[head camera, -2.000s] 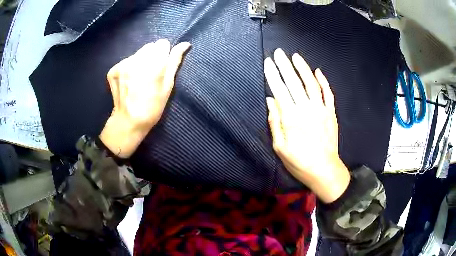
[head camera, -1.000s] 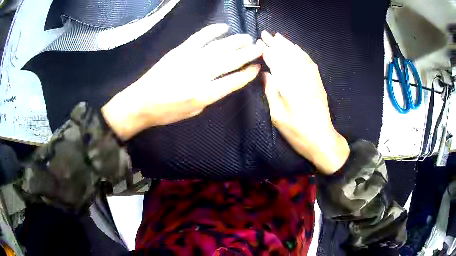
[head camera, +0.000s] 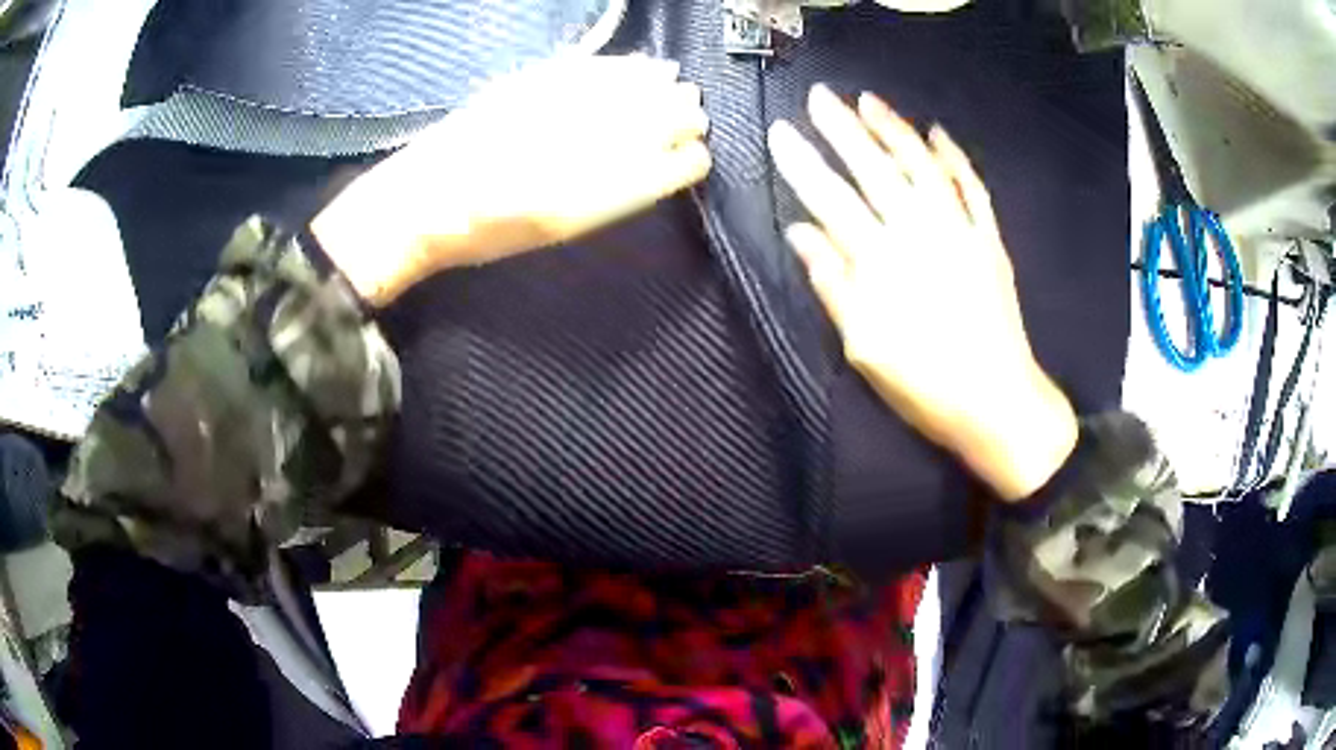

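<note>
The dark ribbed cut panel (head camera: 586, 381) covers the table. Its seam (head camera: 762, 315) runs from the presser foot (head camera: 750, 32) at top centre down toward me, with a raised fold beside it. My left hand (head camera: 535, 161) reaches in from the left, fingertips bent onto the cloth at the fold just left of the seam; whether it pinches cloth is hidden. My right hand (head camera: 916, 271) lies flat on the panel right of the seam, fingers spread. A second panel (head camera: 381, 52) with a curved edge and paler grey strip lies at upper left.
Scissors with blue handles (head camera: 1194, 286) lie right of the panel, blades pointing up. Thin dark cords and metal lie at the far right edge. The white table (head camera: 73, 293) shows at left. The pale machine body (head camera: 1238, 132) is at upper right. Dark cloth hangs lower right.
Since one second ago my hands have parted at the seam. My left hand's fingers have curled; my right has moved right and spread. More of the presser foot and second panel shows.
</note>
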